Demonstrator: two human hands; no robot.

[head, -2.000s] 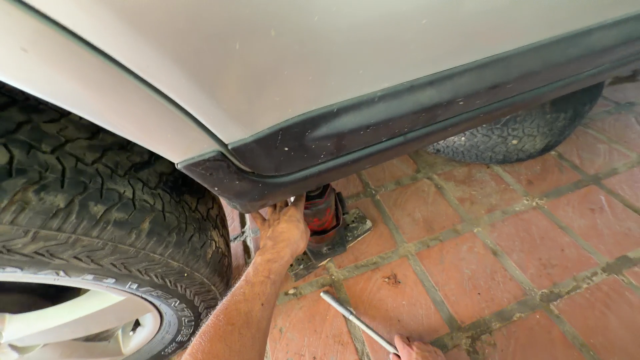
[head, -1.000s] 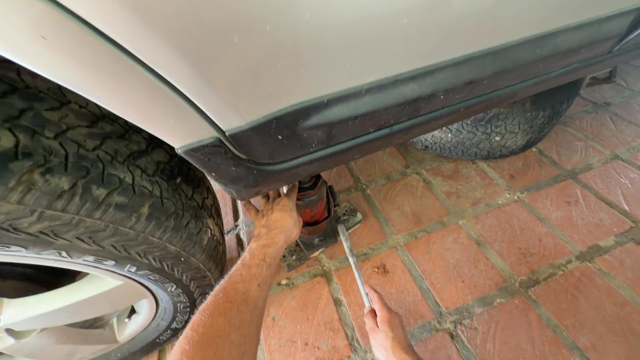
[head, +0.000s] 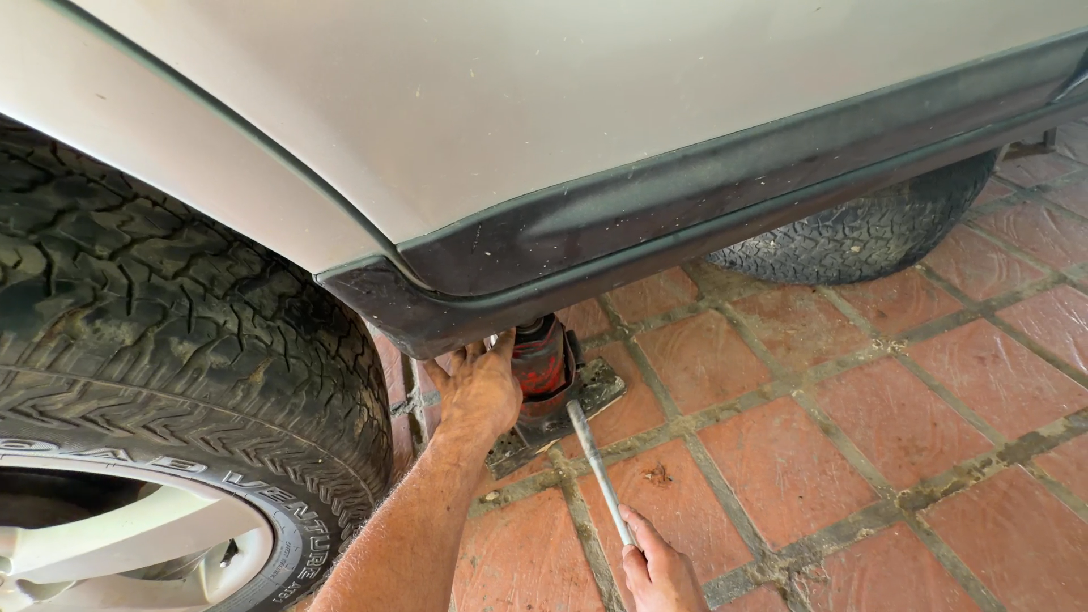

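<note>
Under the sill of a light-coloured vehicle stands a red bottle jack (head: 541, 367) on a dirty metal plate (head: 602, 387). My left hand (head: 478, 387) reaches in beside the jack's left side, fingers spread and raised to the sill's lower edge; the fingertips are partly hidden, so whether they hold anything cannot be told. My right hand (head: 659, 565), at the bottom, grips the near end of a metal rod (head: 602, 472). The rod's far end lies at the front of the jack's base; whether it sits in a socket is unclear.
A large off-road tyre (head: 195, 340) with an alloy wheel (head: 110, 544) fills the left side. The dark plastic sill trim (head: 646, 200) hangs low over the jack. Another tyre (head: 850, 234) rests farther back on the terracotta tile floor (head: 782, 459).
My right hand has moved the rod from the lower edge up toward the jack's base. My left hand stays beside the jack.
</note>
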